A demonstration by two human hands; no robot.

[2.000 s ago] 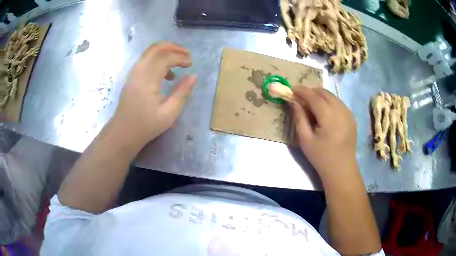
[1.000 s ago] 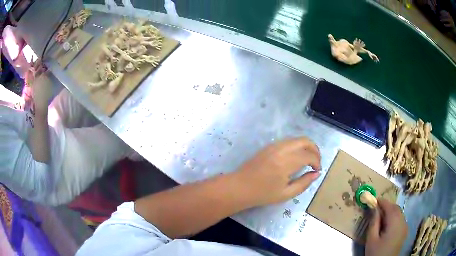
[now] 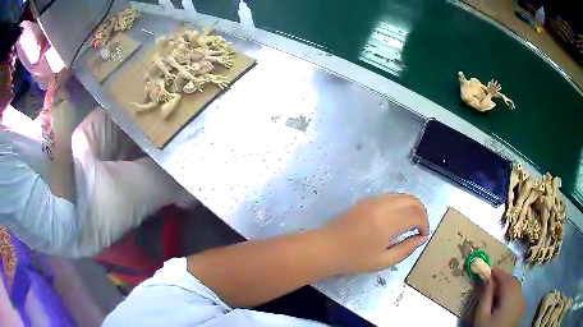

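Note:
My right hand [image 3: 505,300], partly cut off by the lower edge, holds a tan figure arm [image 3: 481,269] with its end in the green glue cap [image 3: 474,260]. The cap sits on a stained cardboard mat [image 3: 441,271]. My left hand [image 3: 383,233] is over the steel bench left of the mat. Its thumb and fingers curl towards each other with a gap between, and nothing shows in it. A heap of figure arms [image 3: 536,214] lies beyond the mat, and a smaller row [image 3: 553,311] lies at the lower right edge.
A black smartphone [image 3: 465,159] lies beyond the mat. A tan torso [image 3: 479,94] with an arm lies on the green conveyor [image 3: 307,32]. At left, cardboard [image 3: 172,128] bears a heap of tan parts [image 3: 182,67]. A person in white [image 3: 96,191] sits at far left.
The view has swung left, bringing in the conveyor torso and neighbour's cardboard. The right hand still holds the arm at the cap. The left hand's finger gap is narrower than two seconds ago.

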